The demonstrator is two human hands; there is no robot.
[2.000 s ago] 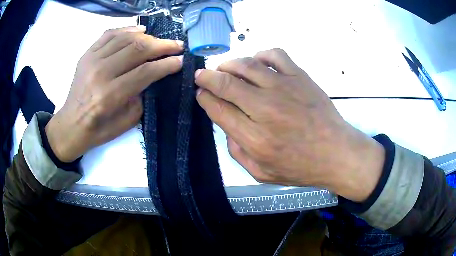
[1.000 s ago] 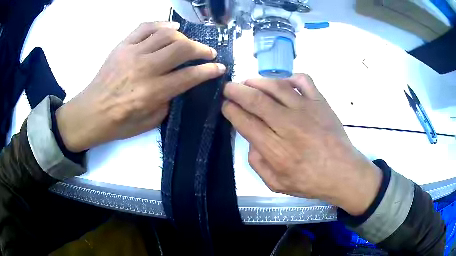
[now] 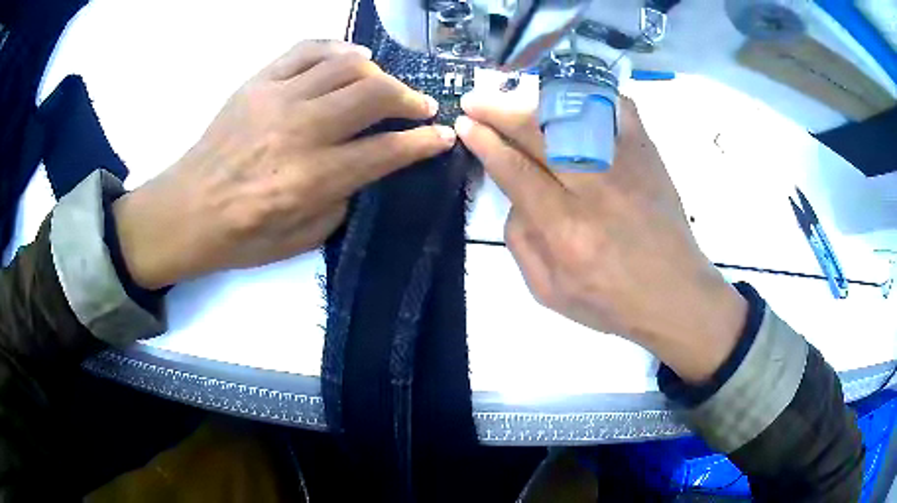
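A long dark strip [image 3: 398, 285] runs from the presser foot [image 3: 454, 83] down over the table's front edge. Its black side and grey fuzzy seam edges show; a plaid part lies at the top by the foot. My left hand [image 3: 266, 157] lies on the strip's left side, thumb and finger pressing it just below the foot. My right hand [image 3: 600, 226] has its fingertips on the strip's right edge, close to the left fingertips. The light-blue and white cylinder [image 3: 578, 123] hides part of my right hand.
The machine head [image 3: 551, 29] is at the top edge. Blue-handled snips [image 3: 818, 244] lie at right near a long dark line. A black cut piece [image 3: 81, 138] lies at left. A ruler-marked edge [image 3: 580, 424] crosses the front. Blue plastic [image 3: 723, 472] shows at lower right.
The view has shifted, so the machine and strip appear farther right. My right fingertips have moved up the strip, nearer the presser foot and my left fingertips.
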